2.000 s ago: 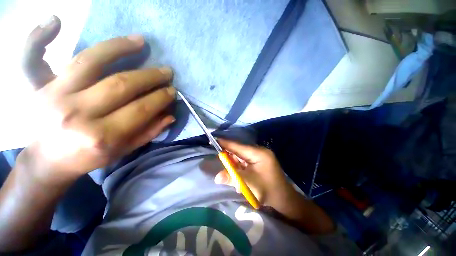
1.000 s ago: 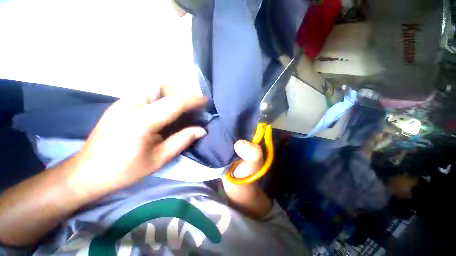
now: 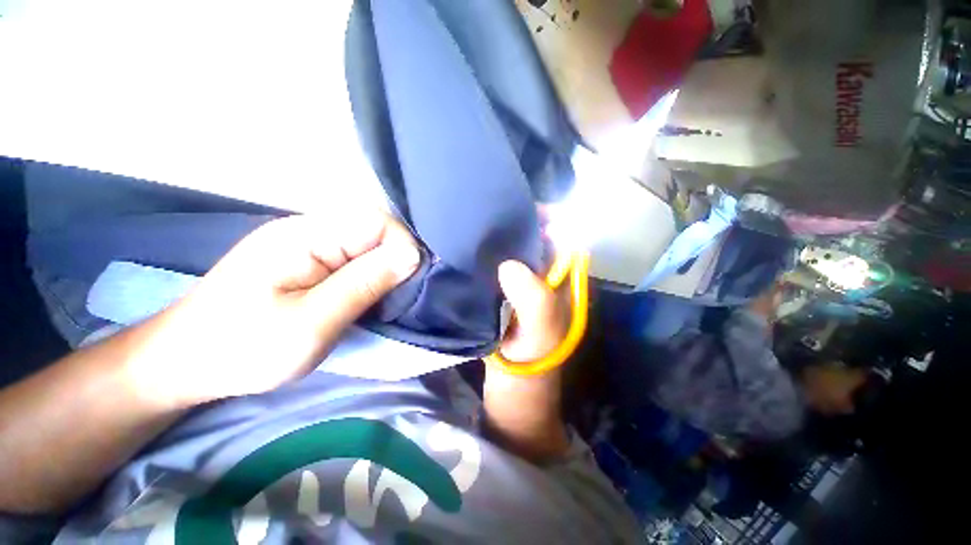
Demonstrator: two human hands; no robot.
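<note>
A blue-grey garment panel (image 3: 453, 138) lies bunched over the table's near edge, its dark side up. My left hand (image 3: 309, 287) pinches the panel's dark cloth between thumb and finger near the lap. My right hand (image 3: 532, 319) holds the scissors (image 3: 578, 303) by their yellow-orange handle, with the thumb lying on the cloth edge. Strong glare hides most of the blades; one blade tip shows past it, pointing away to the upper right. A pale cloth edge runs below both hands, against the grey shirt.
A cream sewing machine (image 3: 799, 117) with red lettering stands at upper right. A red cloth (image 3: 662, 53) lies beside it. A light blue rag (image 3: 692, 245) hangs at the table's right end. More blue-grey cloth (image 3: 138, 229) hangs at left. Another person's sleeve (image 3: 729, 373) shows at right.
The panel has been turned from pale face to dark side and bunched up. My left hand has closed on the cloth. The scissors have swung away from the panel's pale face towards the upper right.
</note>
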